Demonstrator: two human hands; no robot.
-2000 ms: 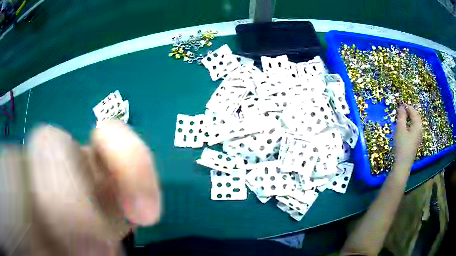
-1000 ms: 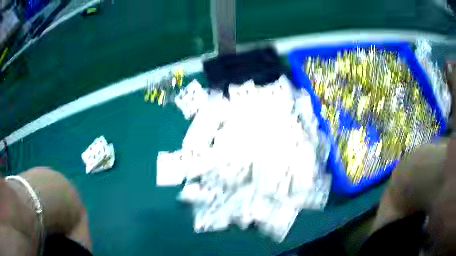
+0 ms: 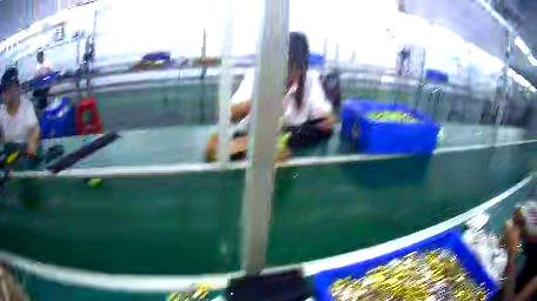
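Observation:
The frame is blurred. The blue bin (image 3: 330, 277) stands at the bottom right, cut off by the lower edge, full of gold and silver metal pieces (image 3: 412, 276). A small heap of similar pieces (image 3: 197, 292) shows at the bottom edge, left of the flat black box (image 3: 268, 287). A blurred brownish shape at the lower left corner may be part of my left hand; its fingers and any hold are unclear. I cannot make out my right hand. The white plate pile is out of view below.
A pale post (image 3: 264, 147) rises behind the black box. Across the green gap, a person in white sits at another bench (image 3: 147, 170) beside a large blue tote (image 3: 394, 132). Another person sits far left near a red stool (image 3: 88, 116). An arm and whitish items show at the right edge.
The view has tilted up sharply from the bench to the hall. The plate pile and set-aside plates have left the picture. My right hand has left the bin and gone out of view.

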